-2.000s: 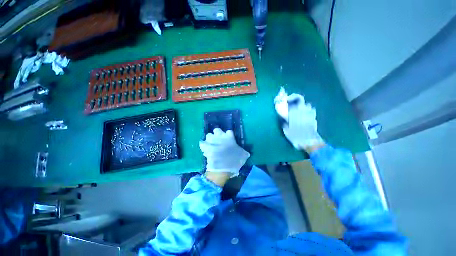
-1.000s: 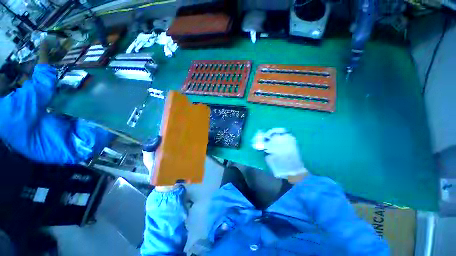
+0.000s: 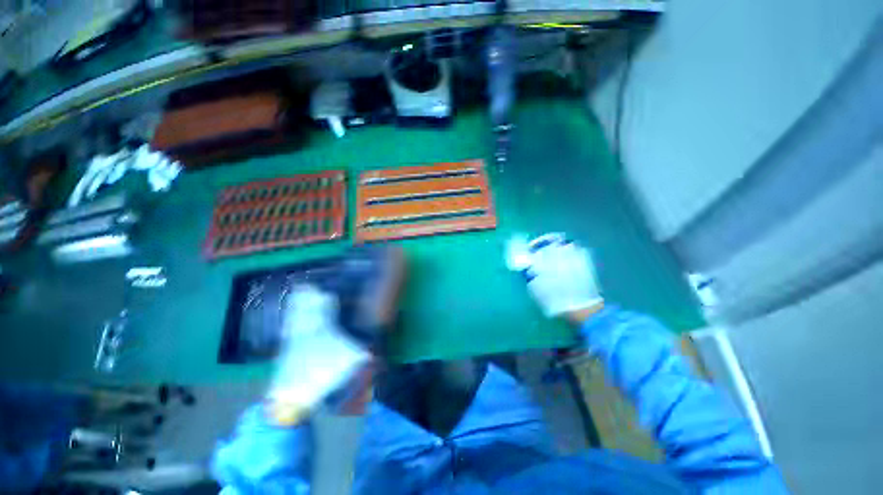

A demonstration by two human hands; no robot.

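Observation:
My left hand [image 3: 315, 363], in a white glove, is blurred at the bench's front edge. It grips an orange-and-black fixture [image 3: 380, 290], whose dark face is up and which overlaps the right part of the black parts tray [image 3: 232, 324]. Small silver bits show in the tray's uncovered part. My right hand [image 3: 560, 276], also gloved, is over the green mat to the right, fingers bent. A pale blur is at its fingertips; I cannot tell whether it is a held piece or the glove.
Behind are the left component tray [image 3: 276, 215] with short dark parts and the right one [image 3: 426, 203] with three long rows. An electric screwdriver [image 3: 501, 92] hangs at the rear beside a controller [image 3: 421, 87]. Finned bars [image 3: 92, 232] and crumpled gloves [image 3: 126, 169] lie left.
The fixture was held up left of the tray with its orange side showing; now it is lower, over the tray's right part, dark face up. The view has swung back to the right.

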